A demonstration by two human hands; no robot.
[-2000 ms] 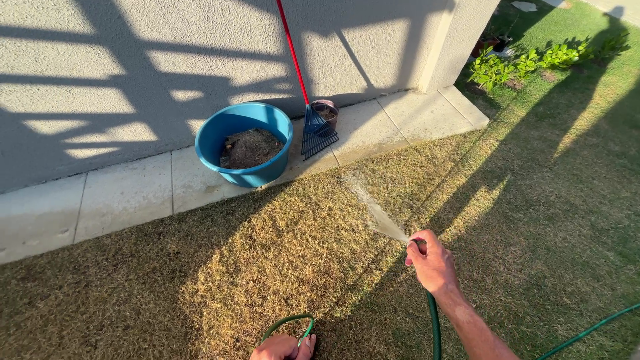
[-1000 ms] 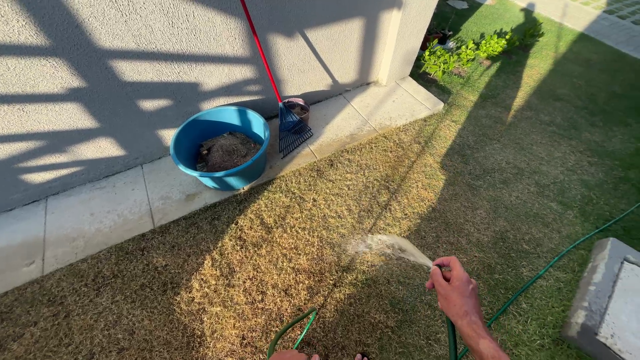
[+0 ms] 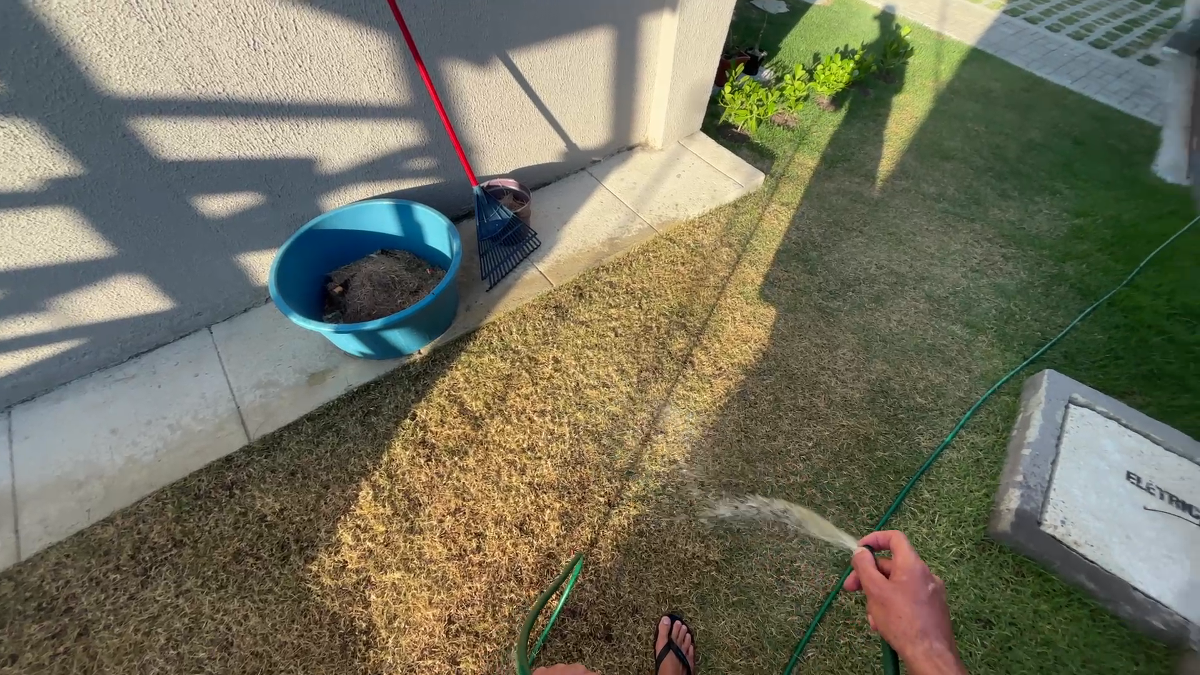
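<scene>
My right hand is closed round the end of a green garden hose at the lower right, and water fans out of it to the left over the dry grass. Only a sliver of my left hand shows at the bottom edge, beside a bent loop of green hose; its fingers and whatever they hold are out of frame. More green hose runs across the lawn behind my right hand. A foot in a black flip-flop stands between the two hands.
A blue plastic tub of dry clippings stands on the concrete strip by the textured wall. A red-handled leaf rake leans beside a small pot. Right is a raised concrete utility box; low shrubs grow beyond.
The view has swung to the right, bringing in the utility box. The water now leaves the hose more sideways, toward the left. My left hand has mostly dropped out of the frame.
</scene>
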